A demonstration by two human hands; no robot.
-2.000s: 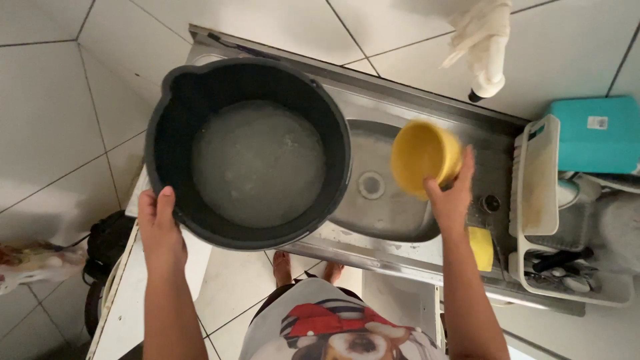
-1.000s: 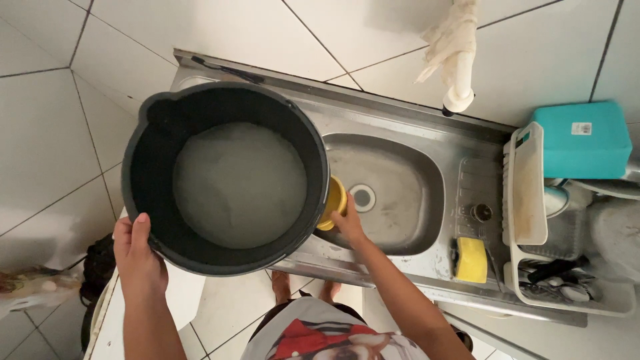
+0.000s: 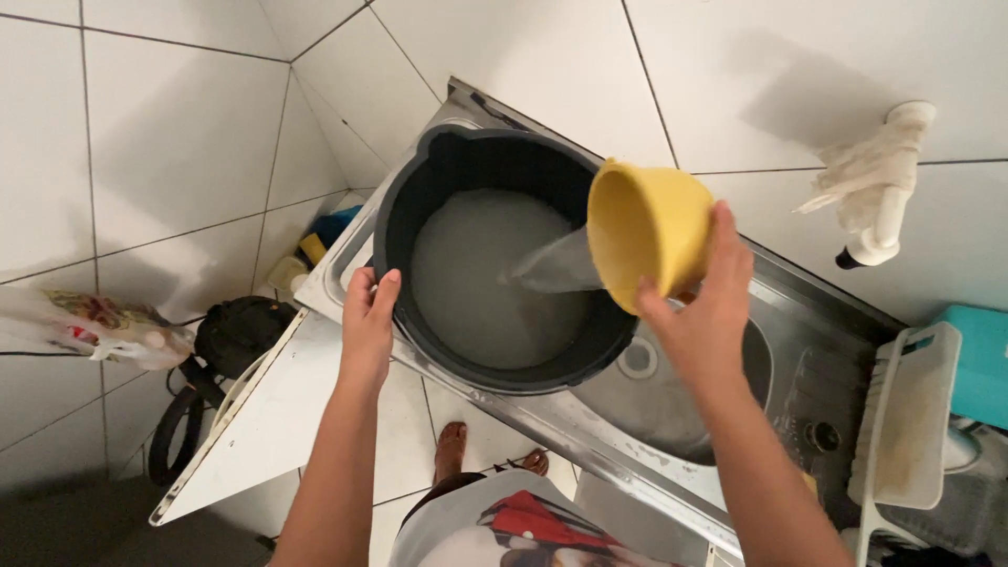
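My left hand [image 3: 370, 323] grips the near left rim of a large black plastic bucket [image 3: 504, 378], which rests on the steel counter beside the sink basin. Cloudy greyish water [image 3: 480, 276] covers the bucket's bottom. My right hand [image 3: 701, 307] holds a yellow plastic bowl [image 3: 685, 213], tilted on its side above the bucket's right rim. A stream of water [image 3: 559, 264] pours from it into the bucket. To the right, the steel sink basin [image 3: 661, 409] shows its round drain [image 3: 636, 358], partly behind the bowl and my right arm.
A white pipe tap [image 3: 890, 213] wrapped in cloth sticks out from the tiled wall. At right stand a white dish rack [image 3: 874, 425] and a turquoise container [image 3: 980, 362]. An open white cabinet door [image 3: 268, 417] juts out at left, near a plastic bag [image 3: 118, 331] and a black object [image 3: 244, 335].
The yellow bowl was low beside the bucket, at the sink, one second ago; my right hand has raised it and tipped it over the bucket. The view has shifted and turned.
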